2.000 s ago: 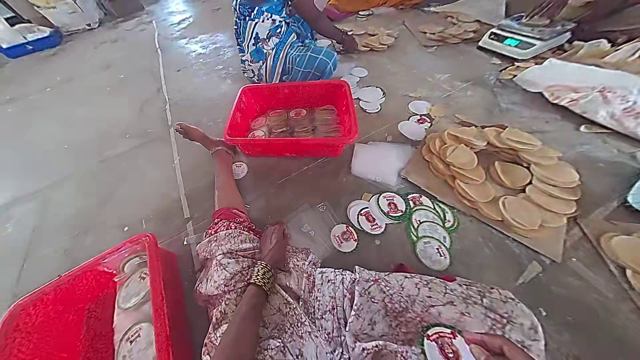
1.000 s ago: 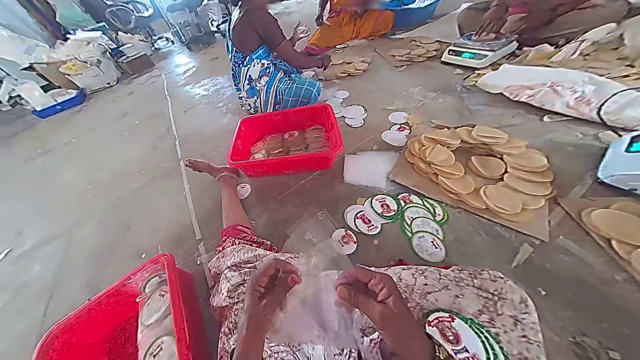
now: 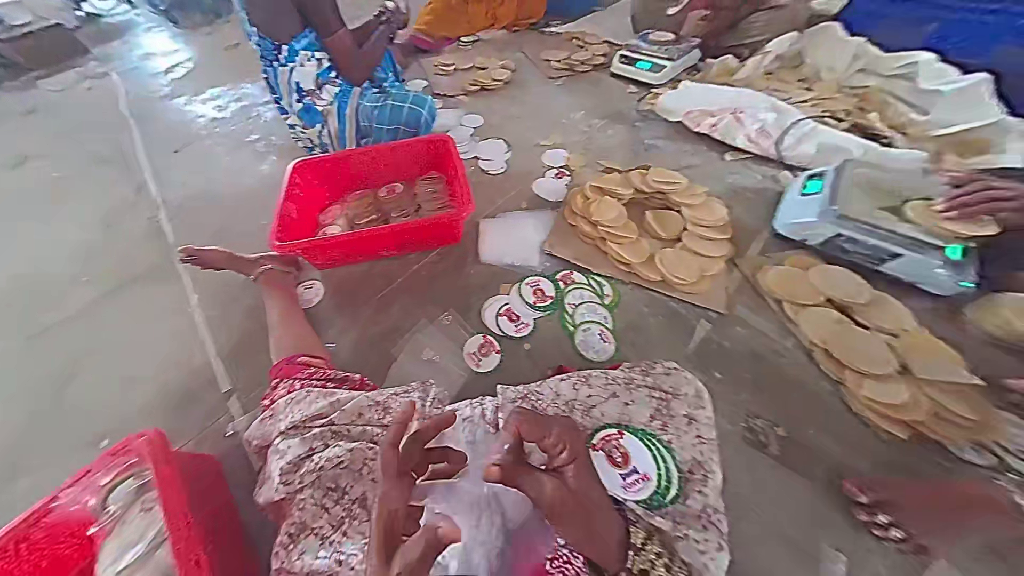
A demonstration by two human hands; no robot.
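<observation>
A clear plastic bag (image 3: 480,512) is between my two hands over my lap. My right hand (image 3: 560,480) pinches its upper edge between thumb and fingers. The fingers of my left hand (image 3: 420,496) are spread and curved at the bag's left side; whether they grip it is unclear. Round printed labels with green rims (image 3: 632,466) lie in an overlapping pile on the patterned cloth over my lap, right of my right hand. More green-rimmed round labels (image 3: 594,342) and white-rimmed ones (image 3: 482,352) lie on the floor ahead, beside flat clear bags (image 3: 428,360).
Red tubs (image 3: 372,248) (image 3: 204,512) with packed discs stand ahead and at lower left. Tan discs are stacked on cardboard (image 3: 716,298) ahead and at right (image 3: 856,348). A co-worker's hand (image 3: 980,196) holds discs over a digital scale (image 3: 872,220). Another person sits beyond the far tub.
Two seconds ago my left hand rested on my lap and my right was by the labels; both then came together at the bag. My left fingers have since spread. The view has shifted.
</observation>
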